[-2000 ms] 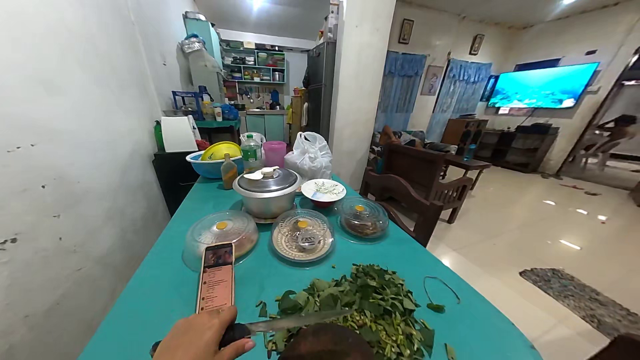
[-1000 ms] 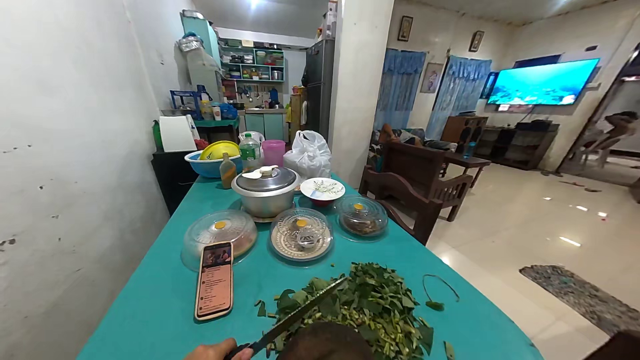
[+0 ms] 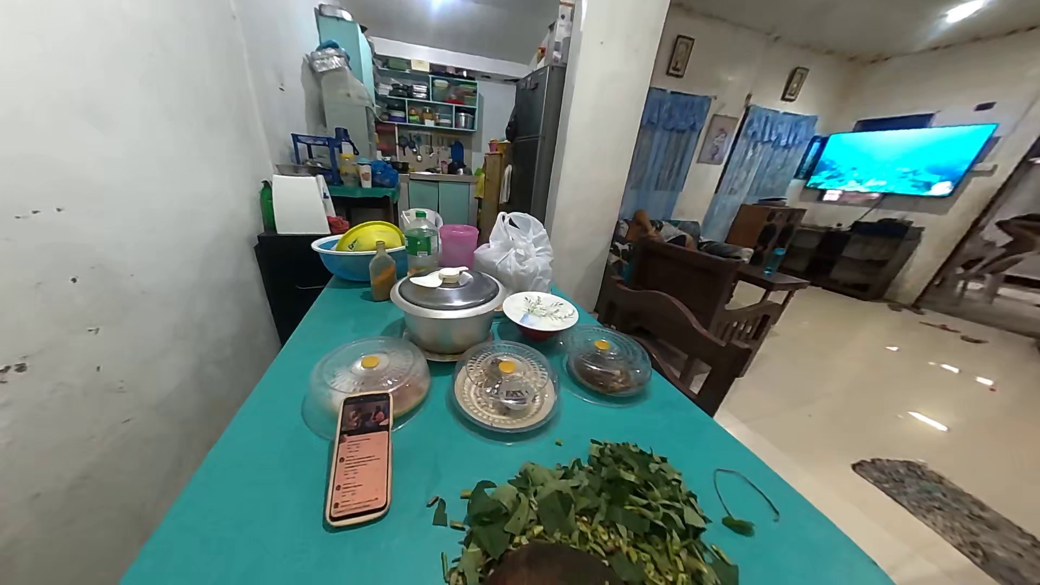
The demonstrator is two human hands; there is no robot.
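Note:
Neither of my hands shows in the head view, and the knife is out of sight too. A heap of chopped green leaves and stems [image 3: 593, 512] lies on the teal table [image 3: 268, 487] at the near edge. A dark rounded thing [image 3: 552, 565], cut off by the bottom edge, covers part of the heap; what it is I cannot tell. Left of the leaves, a lit smartphone [image 3: 360, 463] leans on a clear domed cover [image 3: 366, 378]. A loose stem with a leaf [image 3: 738, 526] lies to the right of the heap.
Behind the phone stand two more covered plates [image 3: 505, 390] [image 3: 608, 366], a lidded metal pot [image 3: 448, 313], a plate on a bowl [image 3: 540, 313], a white plastic bag [image 3: 516, 252], bottles and a blue basin [image 3: 349, 260]. A wooden bench [image 3: 691, 325] is at the right; a person lies beyond it.
A hand with a knife, at the phone and then over the leaves in the earlier frames, has left the view. The phone stays leaning on the cover.

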